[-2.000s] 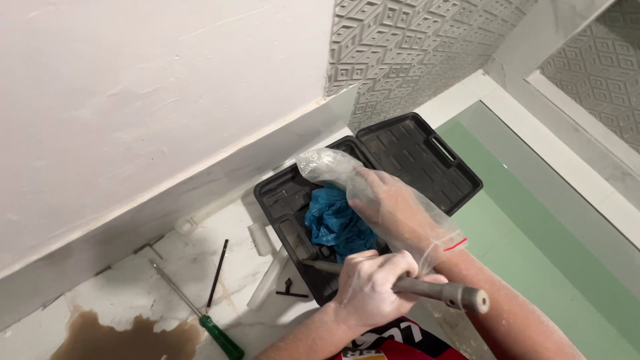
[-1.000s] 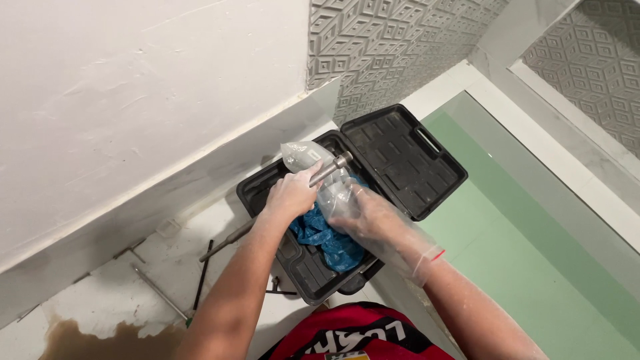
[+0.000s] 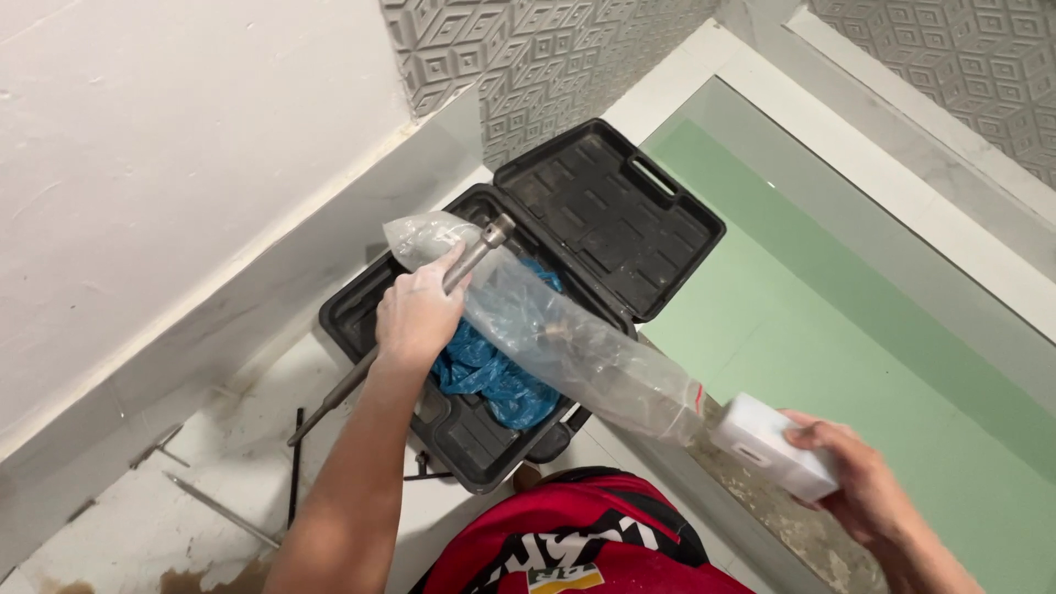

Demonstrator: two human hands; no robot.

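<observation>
My left hand [image 3: 421, 313] grips a long metal rod [image 3: 330, 403] with a thicker socket-like end, tilted across the left part of an open black plastic tool case [image 3: 470, 441]. In my right hand [image 3: 854, 470] is a small white box [image 3: 775, 445], held right of the case. A long clear plastic bag [image 3: 610, 371] with a red strip at its mouth stretches from beside my left hand across the case to near the box. Crumpled blue plastic [image 3: 495, 375] lies inside the case, partly under the bag.
The case's lid [image 3: 610, 219] lies folded back toward the green glass-like surface [image 3: 792, 330]. Left on the floor are a thin metal shaft [image 3: 219, 507], a dark rod [image 3: 295, 470] and a brown wet patch [image 3: 214, 577]. A white wall [image 3: 181, 165] rises at the left.
My right hand has come out of the clear bag and moved right; it now holds a white box. The rod stays in my left hand, which has shifted little since one second ago.
</observation>
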